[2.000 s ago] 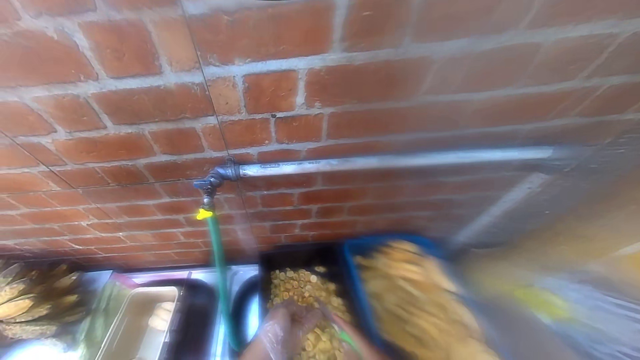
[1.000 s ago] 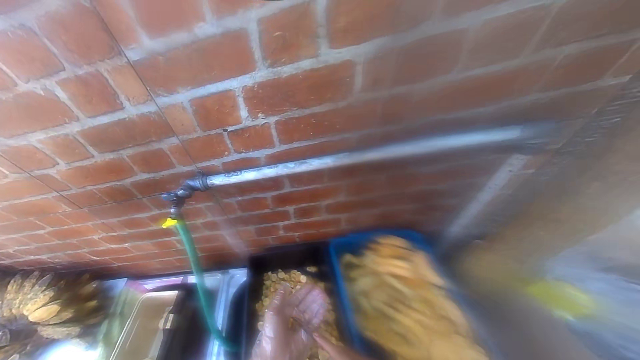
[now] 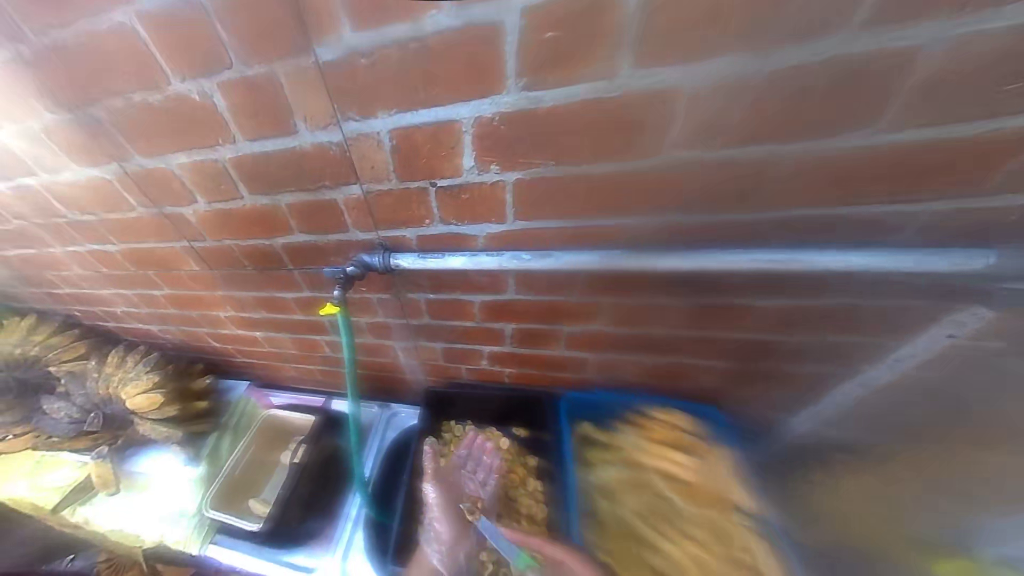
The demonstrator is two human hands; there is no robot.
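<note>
My left hand (image 3: pixel 458 488) is held palm up, wet and spread, above a black crate (image 3: pixel 488 394) of small pale round slices (image 3: pixel 524 480). In my right hand (image 3: pixel 560 552), at the lower edge, is a knife (image 3: pixel 498 542) with a green handle. Its blade points up and left toward my left palm, and a small brownish piece (image 3: pixel 470 510) shows at the tip. Whether the left palm bears anything more is blurred. Right of the black crate stands a blue crate (image 3: pixel 570 464) filled with long yellowish peeled pieces (image 3: pixel 672 488).
A green hose (image 3: pixel 352 384) hangs from a tap (image 3: pixel 344 276) on a metal pipe (image 3: pixel 680 261) along the brick wall (image 3: pixel 560 176). It drops by a steel sink (image 3: pixel 372 424). Left of it are a cream tray (image 3: pixel 260 468) and dark bunches of plantains or bananas (image 3: pixel 144 388).
The view has shifted somewhat. The knife in my right hand shows more clearly now, near my left palm. My left hand remains spread over the black crate.
</note>
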